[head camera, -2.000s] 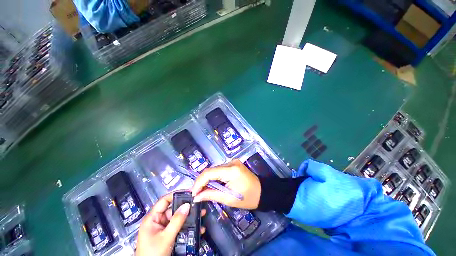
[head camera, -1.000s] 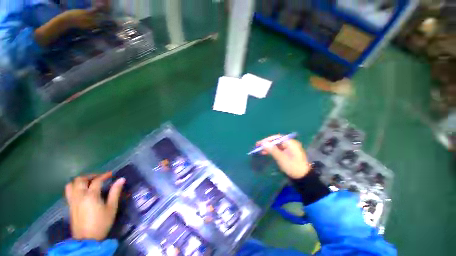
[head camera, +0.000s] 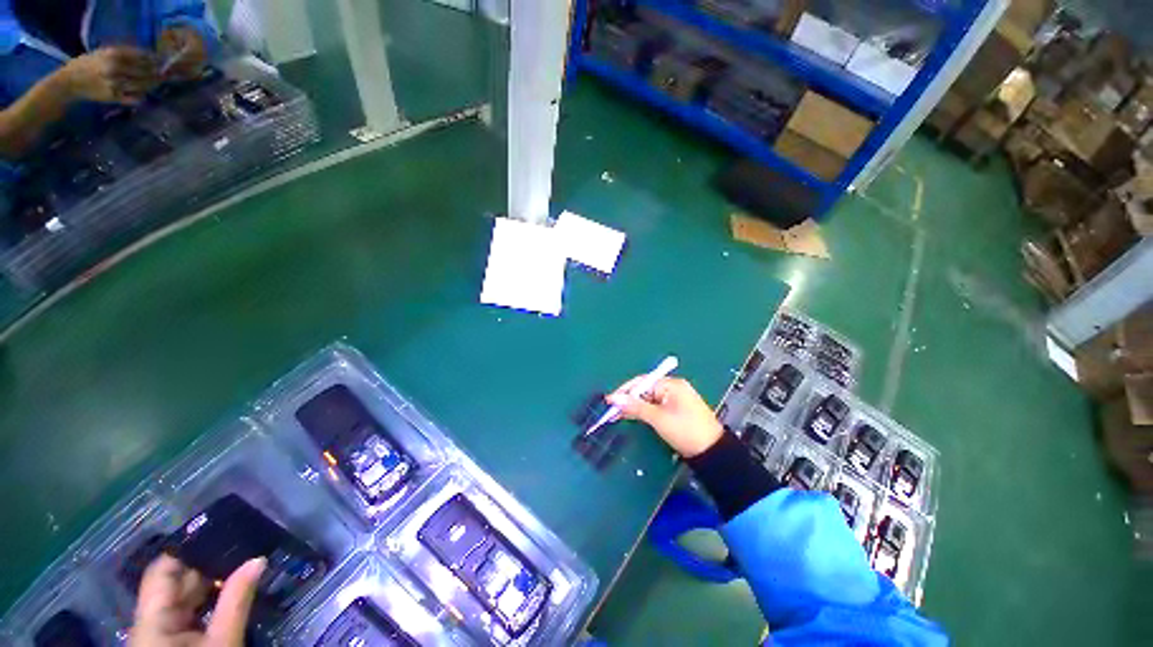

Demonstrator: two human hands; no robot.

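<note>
My right hand (head camera: 670, 411) holds slim white-pink tweezers (head camera: 639, 393), their tip at the small black pads (head camera: 594, 436) on the green mat. My left hand (head camera: 190, 600) is at the lower left, cut off by the bottom edge, with its fingers apart at a black phone housing (head camera: 238, 541); whether it grips the housing is unclear. The clear blister tray (head camera: 436, 455) holds several black housings, one per pocket, with blue-white electronics showing at one end, such as the housing (head camera: 354, 442) in the top pocket.
White sheets (head camera: 525, 266) lie by a post (head camera: 536, 114). A second tray of units (head camera: 809, 423) sits at the right beyond the bench edge, near a blue stool (head camera: 689, 544). Another person's hands (head camera: 133, 73) work over stacked trays (head camera: 164, 177). A blue rack (head camera: 759, 63) and cardboard boxes (head camera: 1075, 139) stand behind.
The view has swung right. My right hand left the housing and moved with the tweezers to the black pads. My left hand, earlier holding a housing, is now at the tray's left part.
</note>
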